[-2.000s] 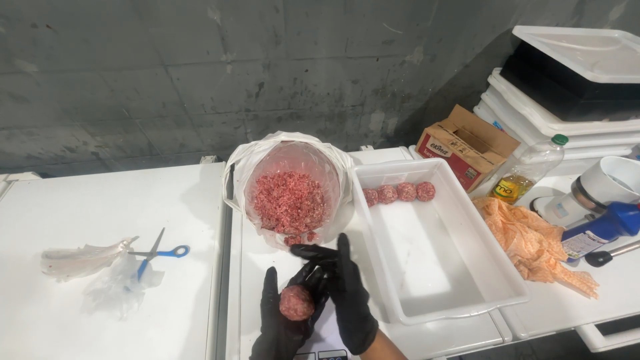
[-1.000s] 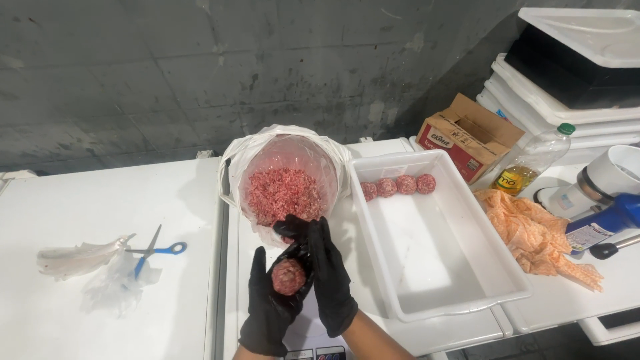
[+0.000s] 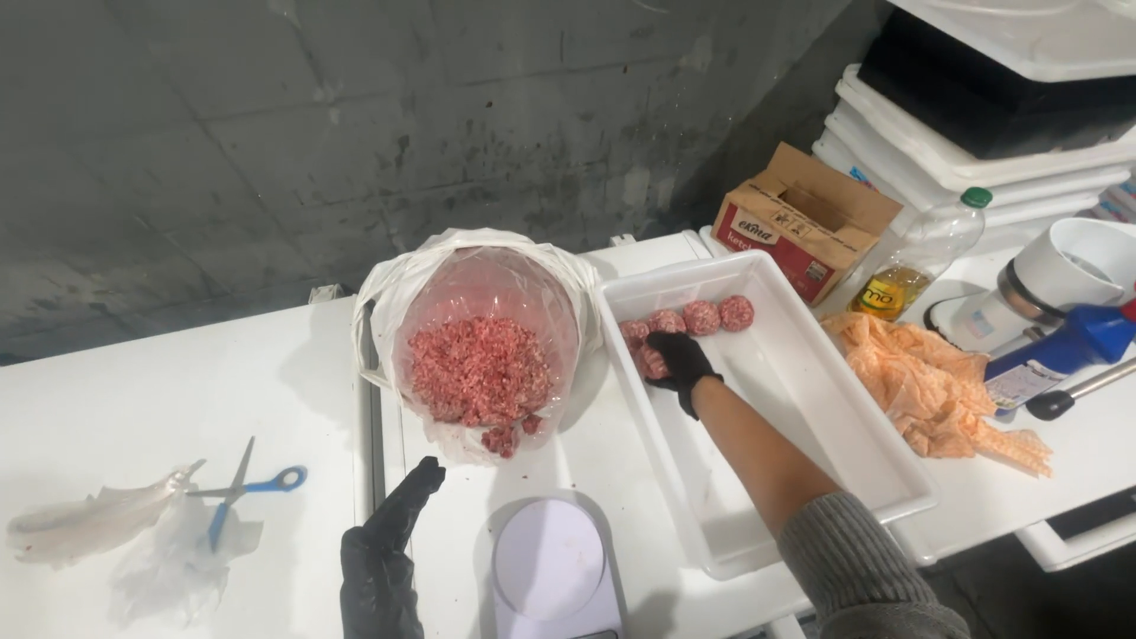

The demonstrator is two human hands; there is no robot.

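Note:
My right hand (image 3: 682,366), in a black glove, holds a ball of ground meat (image 3: 652,362) inside the white plastic tray (image 3: 799,444), at its left wall. Just beyond it, several meatballs (image 3: 701,317) sit in a row along the tray's far end. My left hand (image 3: 395,532), gloved in black too, is held up left of the kitchen scale (image 3: 550,559) with nothing in it. Past the scale, loose ground meat (image 3: 479,368) fills part of a clear plastic bag (image 3: 497,275) with white plastic around it; a few bits lie at the bag's near edge.
Blue-handled scissors (image 3: 257,485) lie open by crumpled plastic (image 3: 169,568) on the left. Right of the tray are an orange cloth (image 3: 932,382), a cardboard box (image 3: 799,222), an oil bottle (image 3: 923,248), a blue bottle (image 3: 1056,355) and stacked containers (image 3: 994,115). A gray wall (image 3: 399,115) stands behind.
My right hand has moved from beside the left hand into the tray. The meatball has left my left hand, which has moved left. The scale is now in fuller view.

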